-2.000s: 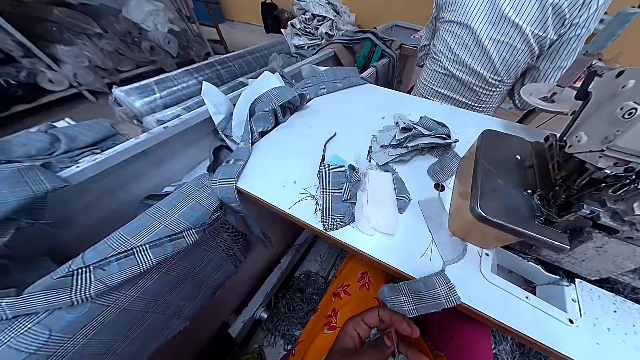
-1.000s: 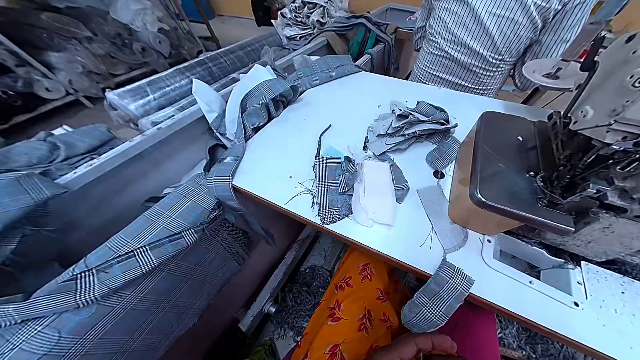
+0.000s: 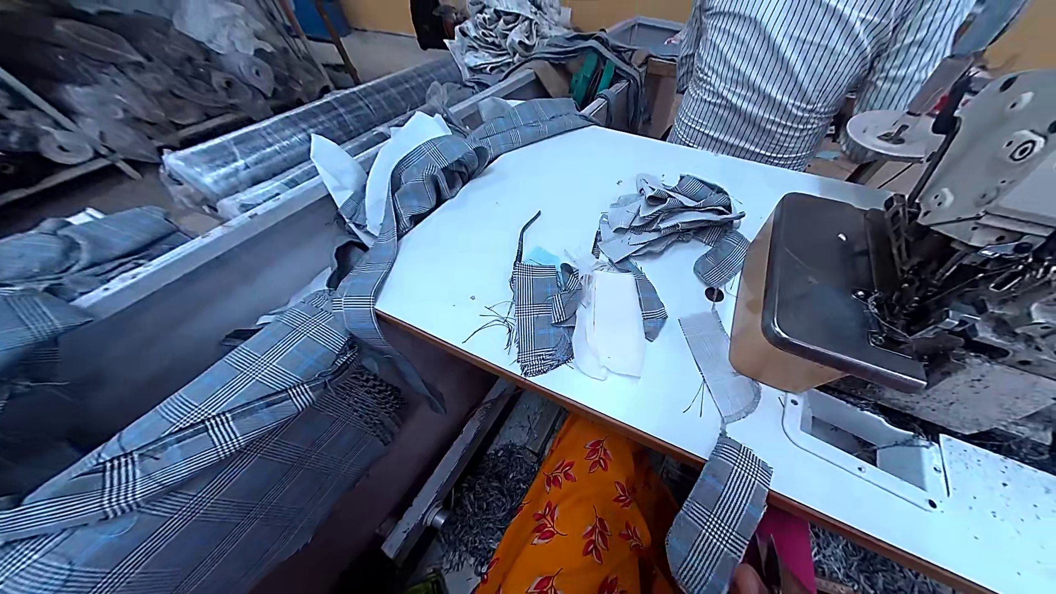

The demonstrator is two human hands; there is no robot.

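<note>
Only fingertips of one hand, apparently my right hand (image 3: 749,580), show at the bottom edge, just below a checked fabric piece (image 3: 719,511) with a rounded end. A dark pointed object (image 3: 770,564) is beside them; whether the fingers grip it is unclear. My left hand is out of view. The checked piece hangs over the table edge, its top meeting a pale grey strip (image 3: 716,363) on the table. Left of that strip lie white pieces (image 3: 610,326) and a frayed checked piece (image 3: 540,318). Behind them is a heap of grey pieces (image 3: 664,216).
An industrial sewing machine (image 3: 982,198) with a dark metal cover (image 3: 825,289) stands right. Checked fabric (image 3: 247,445) drapes over the trough (image 3: 198,363) on the left. A person in a striped shirt (image 3: 767,74) is behind the table (image 3: 495,223). Plastic-wrapped rolls (image 3: 313,132) lie back left.
The hands, both partly visible near the lap two seconds ago, have mostly dropped out of view at the bottom. The rounded checked piece hangs lower over the edge.
</note>
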